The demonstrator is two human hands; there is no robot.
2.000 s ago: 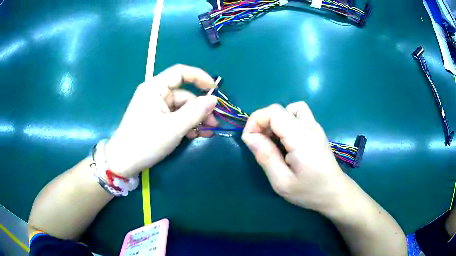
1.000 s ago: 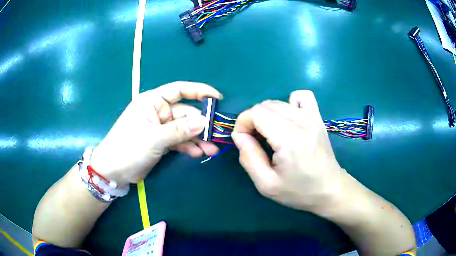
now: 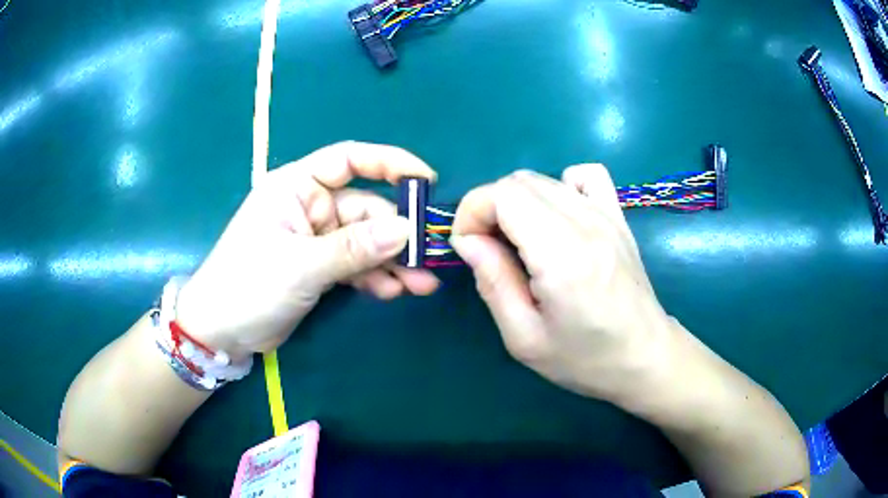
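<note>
My left hand [image 3: 302,224] holds a black connector housing [image 3: 414,223] with a pale strip between thumb and fingers. Multicolour wires of the wire harness [image 3: 440,236] run from the housing to my right hand [image 3: 560,277]. The thumb and fingertips of my right hand are closed on the wires close to the housing. The bundle's middle is hidden behind my right hand. Its far end comes out to the right and ends in a dark far-end connector [image 3: 719,177].
Another harness with a black connector [image 3: 374,35] lies at the top, cut off by the edge. A thin dark harness [image 3: 845,141] lies at the right, beside white paper [image 3: 864,58]. A pink badge card [image 3: 279,463] hangs at the bottom. The tabletop [image 3: 195,126] is glossy green with a line.
The housing has turned from tilted to upright, its strip facing up. The far-end connector has swung upward. The loose blue wire end seen below the housing a second ago no longer shows.
</note>
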